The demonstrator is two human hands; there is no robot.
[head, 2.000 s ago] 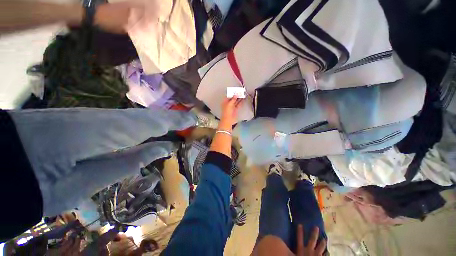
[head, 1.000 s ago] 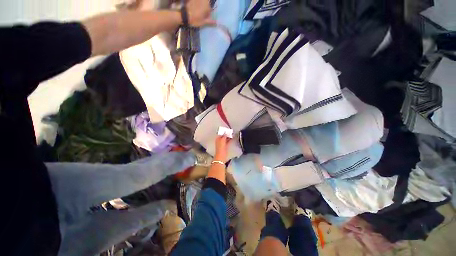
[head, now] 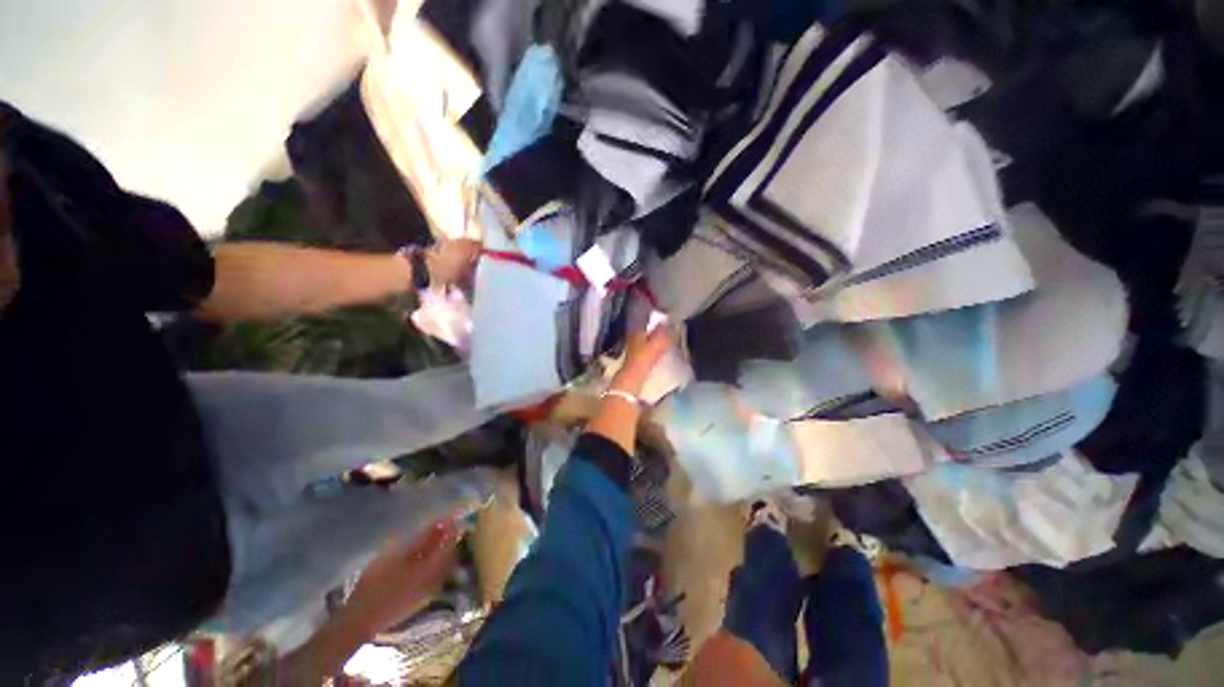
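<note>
My left hand, at the end of a blue sleeve, pinches a small white label over the striped grey cut pieces. Another person's hand holds a light blue and striped bundle by its red tie, just left of my hand. That bundle carries a second white label. Its right end is close to my fingers; whether they touch is unclear. A blurred skin-coloured shape at the bottom edge may be part of my right hand; its fingers cannot be made out.
White pieces with black stripes and light blue pieces are heaped to the right. Dark cloth lies behind, cream cloth at upper left. My feet are below the heap. The other person's jeans are close on the left.
The other person's hand has come down from the upper left and now holds the light blue striped bundle beside my left hand. My left hand stays on its label.
</note>
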